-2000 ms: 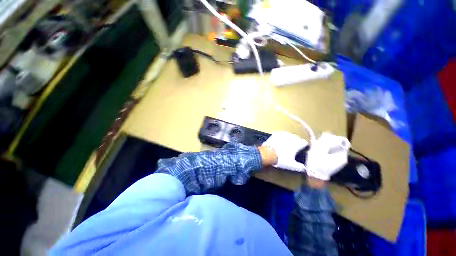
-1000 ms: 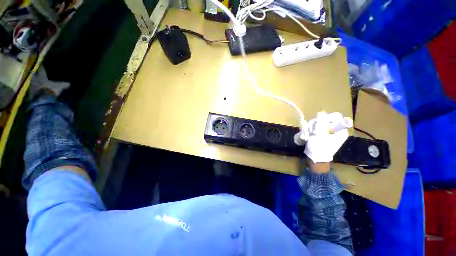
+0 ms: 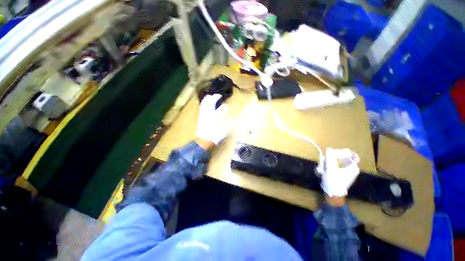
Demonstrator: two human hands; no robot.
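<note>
The joined socket strip (image 3: 285, 165), a long black bar with round sockets, lies along the front of the bench. My right hand (image 3: 339, 172), in a white glove, is over its middle, gripping the white test plug (image 3: 349, 158); the white cable (image 3: 290, 131) runs to the hand. My left hand (image 3: 213, 120), also gloved, is above the back left of the bench. Its fingertips are at a dark lump (image 3: 220, 86), blurred, so I cannot tell whether they hold it. The powered base unit (image 3: 396, 190) is at the strip's right end.
A black adapter box (image 3: 279, 89) and a white extension strip (image 3: 324, 99) lie at the back of the bench. A green conveyor (image 3: 117, 127) runs along the left. Cardboard (image 3: 403, 158) and blue crates (image 3: 403, 46) are at the right.
My left hand left the strip, my arm reached out left, and the hand is now over the back left of the bench. My right hand stays over the strip. The view has shifted.
</note>
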